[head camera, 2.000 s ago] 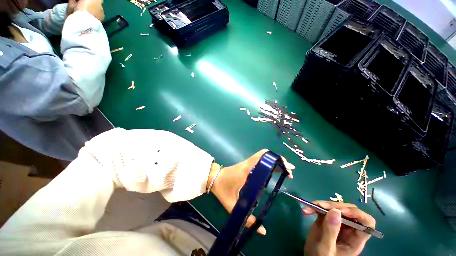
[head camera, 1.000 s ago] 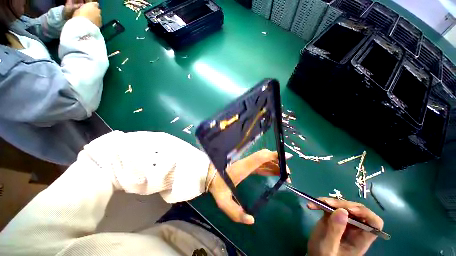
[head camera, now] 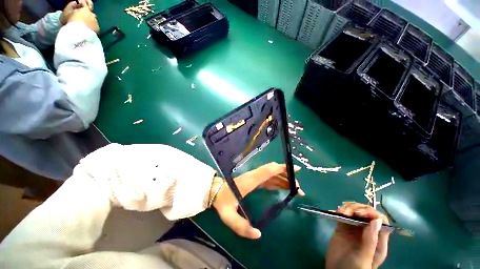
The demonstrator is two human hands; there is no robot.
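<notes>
A black phone middle frame (head camera: pixel 245 131) with gold marks at its upper end stands tilted above the bench. My left hand (head camera: pixel 247 192) holds it by its lower part, with the thumb at the near lower corner and fingers behind the far side. My right hand (head camera: pixel 360 236) holds silver-grey tweezers (head camera: pixel 337 215) between thumb and fingers. The tweezer tips are just right of the frame's lower right corner and look apart from it. Whether the tips hold anything is too small to tell.
Pale liner scraps (head camera: pixel 371 184) and a mixed pile lie on the green bench (head camera: pixel 158 94). Stacked black trays (head camera: pixel 363 105) stand at right, grey slotted trays (head camera: pixel 295 21) behind. A black parts tray (head camera: pixel 189 31) is at the far side. A coworker's sleeve (head camera: pixel 79 73) is at left.
The frame has turned from edge-on to show its inner face, then tilted slightly. The tweezers have moved a little away from its lower corner and lie flatter. The coworker's hands have shifted slightly.
</notes>
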